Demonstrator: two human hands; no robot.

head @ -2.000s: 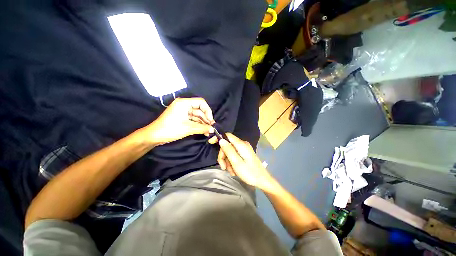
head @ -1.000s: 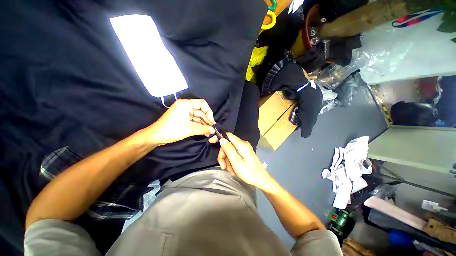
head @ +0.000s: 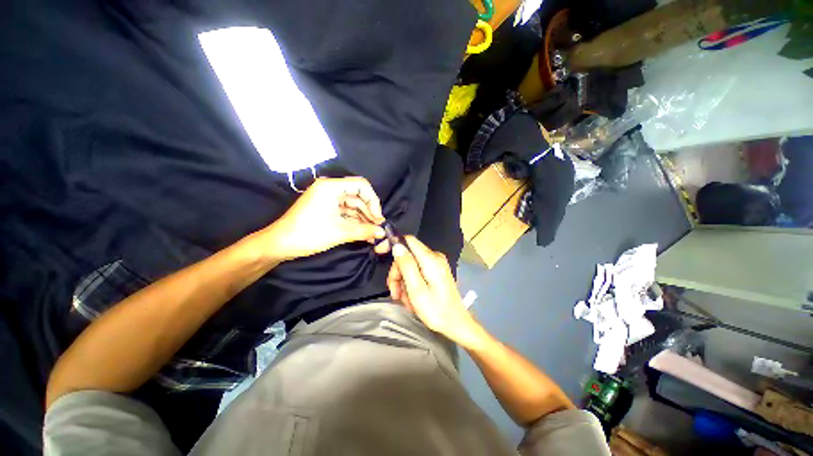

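Observation:
A large dark garment (head: 151,178) spreads over my lap and the surface in front of me. My left hand (head: 332,214) pinches a small dark fold of the garment edge (head: 390,233) between thumb and fingertips. My right hand (head: 422,278) pinches the same fold from the right, its fingertips almost touching the left ones. Any needle or small tool at the fingertips is too small to tell. A blank white swing tag (head: 267,98) lies on the garment above my left hand, with a thin white string loop (head: 303,178) at its lower end.
Plaid cloth (head: 102,287) shows at the lower left. Scissors with green and yellow handle loops (head: 480,37) lie at the table edge. A cardboard box (head: 492,214) with dark clothing (head: 554,191) stands on the grey floor at right. Crumpled white material (head: 624,303) lies farther right.
Both hands stay in nearly the same place on the fold. The right fingertips have shifted very slightly. The white tag sits slightly farther right in the picture.

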